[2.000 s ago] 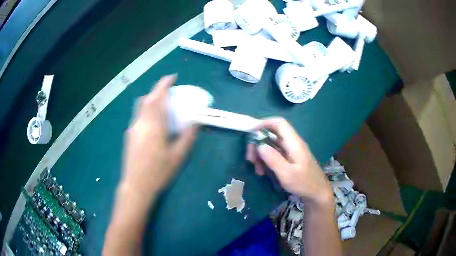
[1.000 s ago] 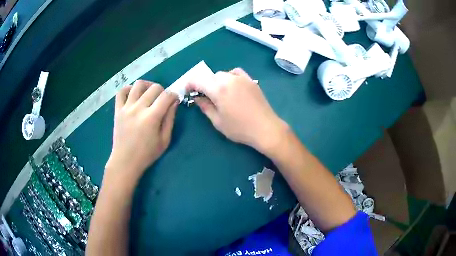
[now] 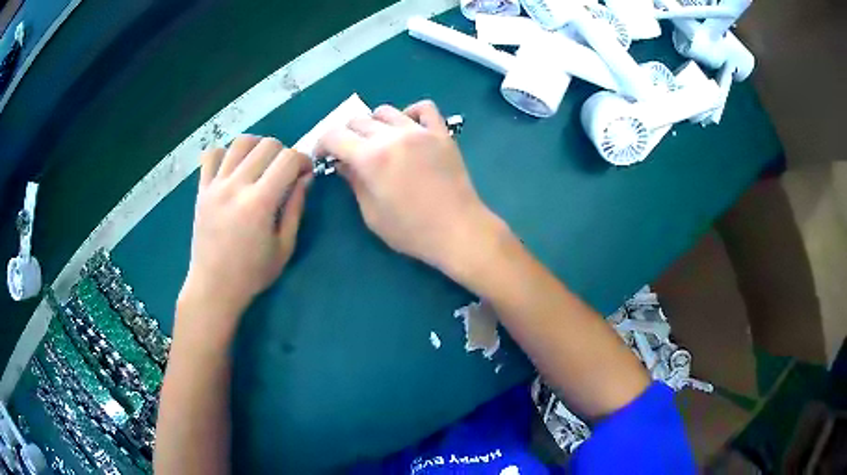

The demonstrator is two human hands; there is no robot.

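A white fan housing (image 3: pixel 351 109) lies under both hands on the green bench; only a flat white part shows, and its head is hidden. My left hand (image 3: pixel 243 209) is curled over its near end, fingertips down. My right hand (image 3: pixel 409 181) is closed beside it and touches the white part. Small silvery board parts (image 3: pixel 323 166) show between the fingertips of both hands. The end of a circuit board strip (image 3: pixel 454 124) sticks out past my right hand's knuckles.
Fan housings (image 3: pixel 620 128) lie piled at the back right. Stacked circuit board panels (image 3: pixel 100 320) lie at left. A ragged scrap (image 3: pixel 479 327) is near my right forearm. A fan (image 3: pixel 24 276) sits on the conveyor beyond the pale rail (image 3: pixel 200 148). A carton of white parts (image 3: pixel 650 325) is lower right.
Since two seconds ago, my hands have come together over the housing and the white head has gone from view. The conveyor fan has shifted down and left. The strip end shows more clearly.
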